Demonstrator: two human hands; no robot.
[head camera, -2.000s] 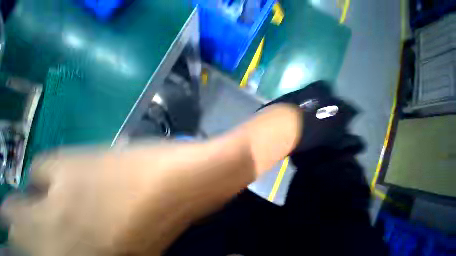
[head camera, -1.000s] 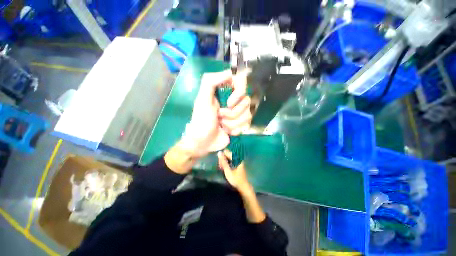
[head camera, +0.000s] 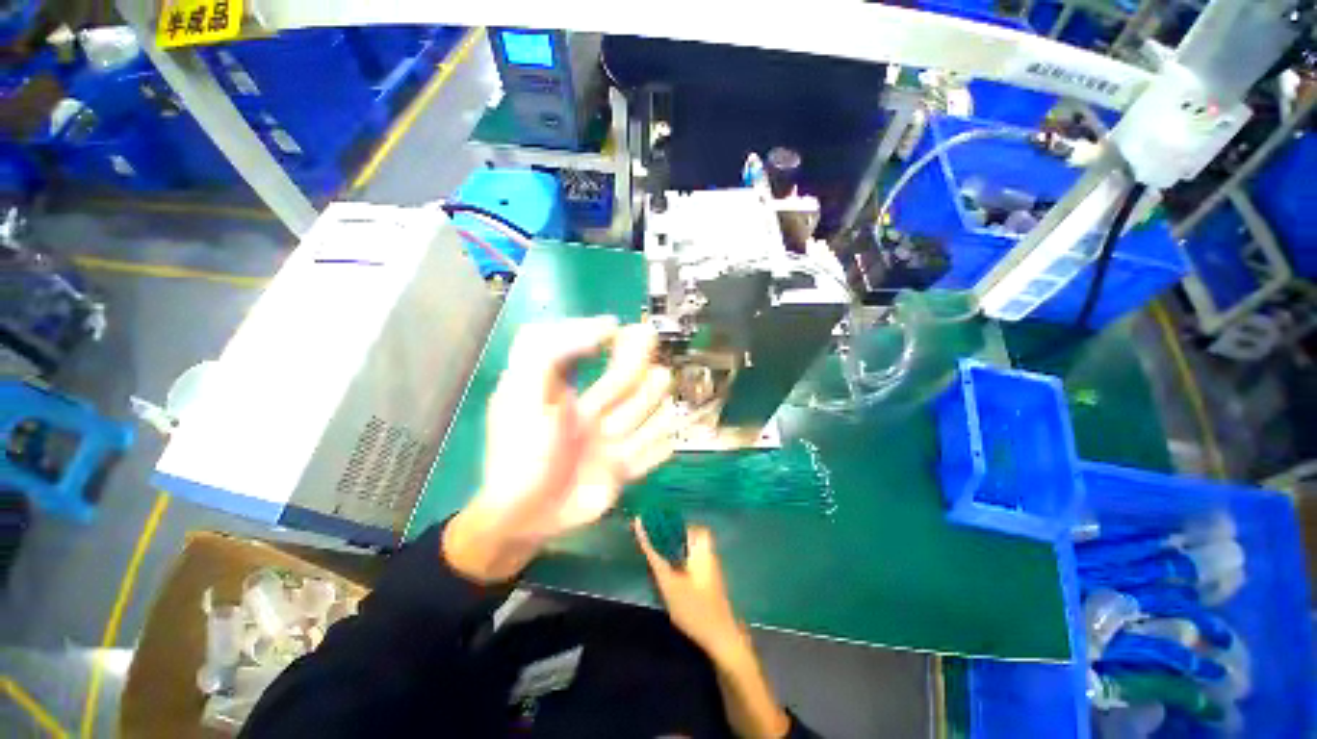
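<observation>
My left hand (head camera: 566,440) is raised over the left part of the green mat, fingers apart, overexposed and a little blurred; I see nothing held in it. My right hand (head camera: 696,580) is lower and to the right, near the mat's front edge, closed around a bunch of dark green wires (head camera: 663,531). A flat pile of green wires (head camera: 744,478) lies on the mat beyond it, with small pale tips along its right edge. The machine (head camera: 722,238) stands just behind the pile, its silver die area partly hidden by my left fingers.
A small blue bin (head camera: 1008,448) sits on the mat at right; a larger blue bin (head camera: 1271,578) with cupped bundles is below it. Clear tubing (head camera: 884,375) loops right of the machine. A white-grey cabinet (head camera: 340,347) and a carton (head camera: 166,635) of translucent cups are at left.
My left hand has gone from a curled fist to spread fingers and sits lower and further left in the picture. My right hand still holds the bunch. The wire pile shows more clearly.
</observation>
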